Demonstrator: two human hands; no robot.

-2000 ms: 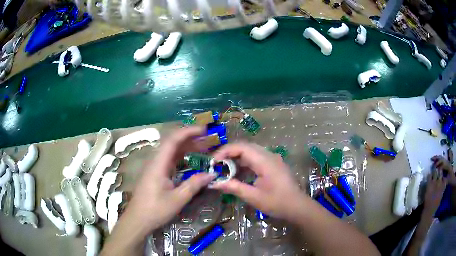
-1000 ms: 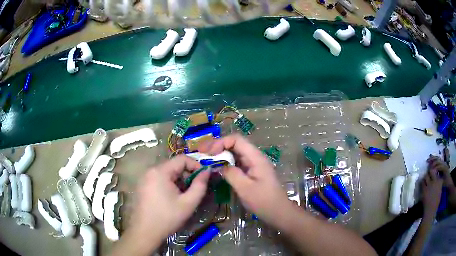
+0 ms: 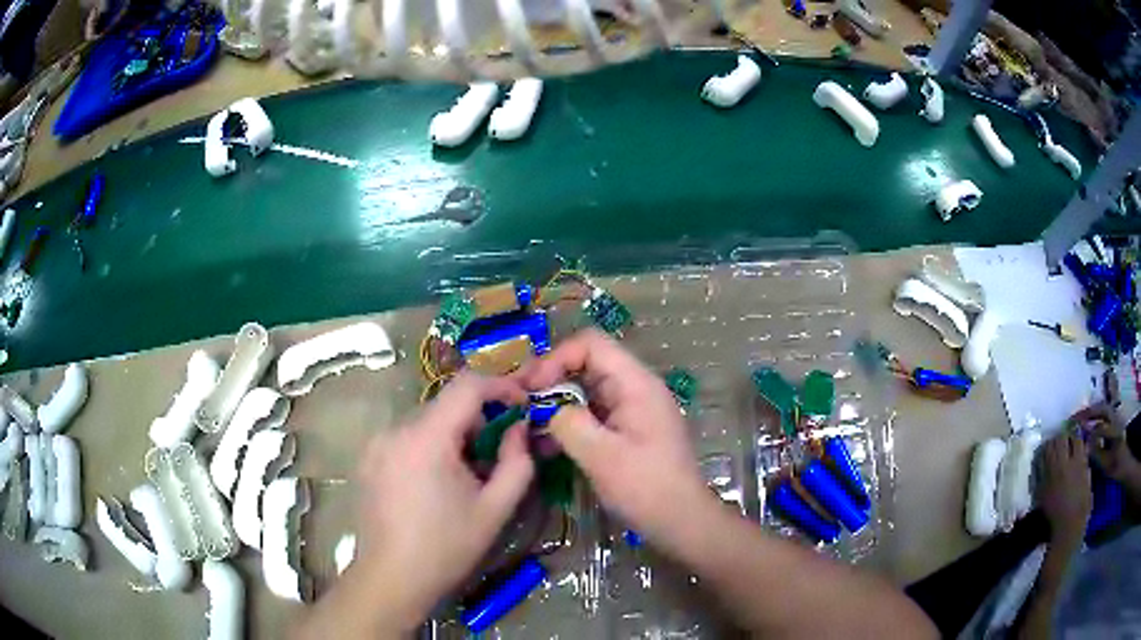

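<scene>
A white housing half (image 3: 559,395) with blue showing inside is between my hands at the middle of the view. My right hand (image 3: 626,438) grips it at its right side, thumb on the blue part. My left hand (image 3: 438,469) holds a green circuit board (image 3: 496,431) at the housing's left end. The fingers hide much of both parts. Blue battery cells (image 3: 507,335) with tan pads and wired boards lie just beyond my hands. Another blue cell (image 3: 504,595) lies in front, on the clear tray.
White shells (image 3: 260,469) lie at left. The green conveyor belt (image 3: 601,188) carries housings and scissors-like dark shape. Blue cells (image 3: 835,495) with boards lie right on the blister tray (image 3: 701,588). Another person's hands (image 3: 1086,463) are at far right. A white ribbed grille hangs at the top.
Belt parts have moved right. Two seconds ago the white piece stood more upright between my hands; now it lies flatter, with the green board in my left fingers.
</scene>
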